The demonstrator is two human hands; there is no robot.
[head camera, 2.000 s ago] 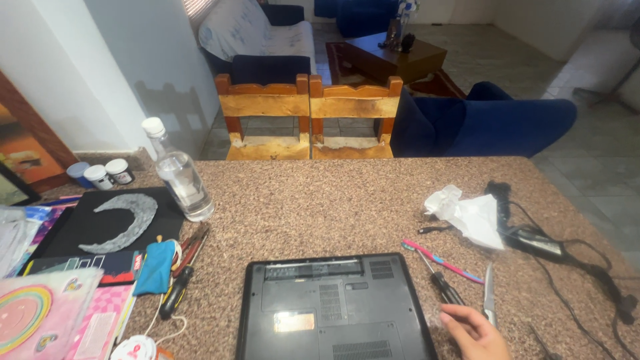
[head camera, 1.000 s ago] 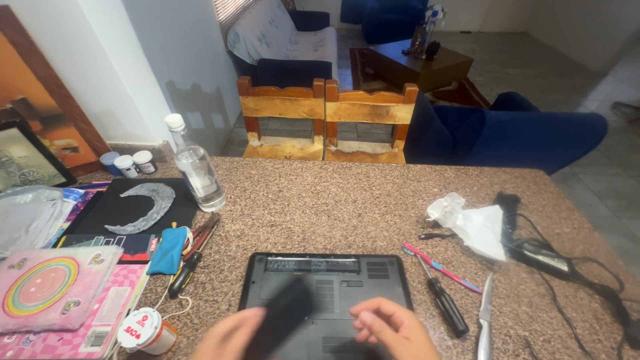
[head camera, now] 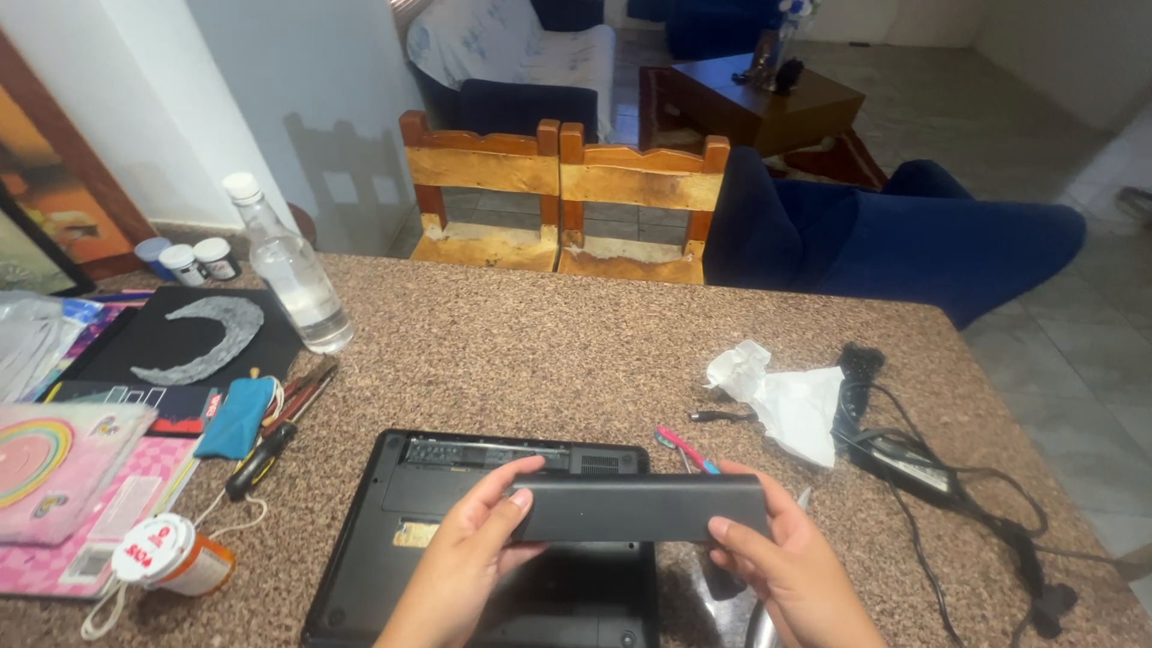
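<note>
A black laptop battery pack (head camera: 630, 508) is held level between my two hands, above the right part of an upturned laptop (head camera: 405, 576). My left hand (head camera: 486, 531) grips its left end, and my right hand (head camera: 783, 549) grips its right end. Along the laptop's far edge the battery bay (head camera: 486, 453) lies uncovered. A pink and blue toothbrush (head camera: 682, 447) lies to the laptop's right, partly behind the battery. Below my right hand, a dark screwdriver handle (head camera: 723, 580) and a knife (head camera: 763, 625) show only in part.
A clear bottle (head camera: 301, 283) stands at the back left. Nearer are a screwdriver (head camera: 261, 462), a blue pouch (head camera: 236, 418), an orange pill bottle (head camera: 193, 558) and notebooks (head camera: 162, 450). Crumpled white paper (head camera: 796, 409) and a corded power adapter (head camera: 909, 468) lie right. Two wooden chairs (head camera: 486, 180) stand beyond the table.
Two seconds ago my right hand was by the screwdriver and knife. One second ago the battery was tilted in my left hand; now both hands hold it level.
</note>
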